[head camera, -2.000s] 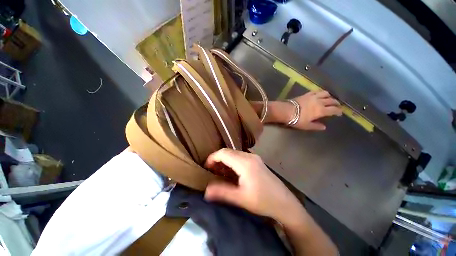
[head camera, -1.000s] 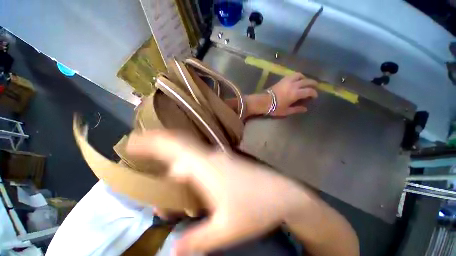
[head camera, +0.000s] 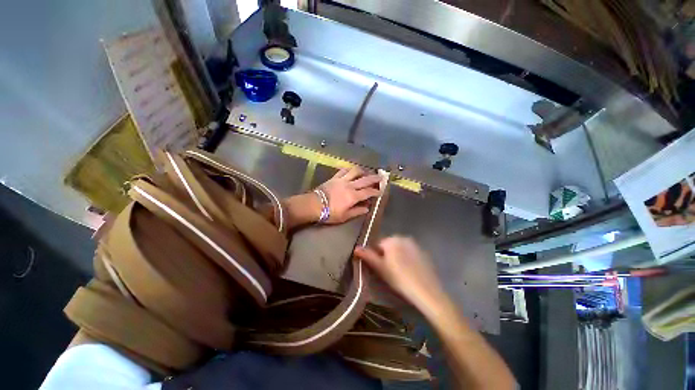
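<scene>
A brown strap (head camera: 357, 286) with a white line curves up over the grey work plate (head camera: 312, 255) to the metal press bar (head camera: 457, 185). Its whitish end (head camera: 383, 176) lies at the bar. My left hand (head camera: 350, 196) lies flat on the plate, fingertips at the strap end. My right hand (head camera: 391, 263), slightly blurred, has its fingertips on the strap lower down. A thick strap bundle (head camera: 175, 259) hangs over my left forearm. Yellow guide tape (head camera: 320, 158) runs along the bar. A pile of straps (head camera: 381, 346) lies between body and plate.
Behind the bar, a pale tray (head camera: 411, 114) holds a tape roll (head camera: 277, 57), a blue cup (head camera: 257, 84), black knobs (head camera: 446, 154) and a thin dark strip (head camera: 363, 113). Brown straps (head camera: 625, 38) hang upper right. A photo sheet (head camera: 670, 198) and metal rods (head camera: 564, 280) are at right.
The view has shifted. A strap now runs from near my body to the bar. My right hand has moved from the bundle to that strap; my left fingertips are now at its end.
</scene>
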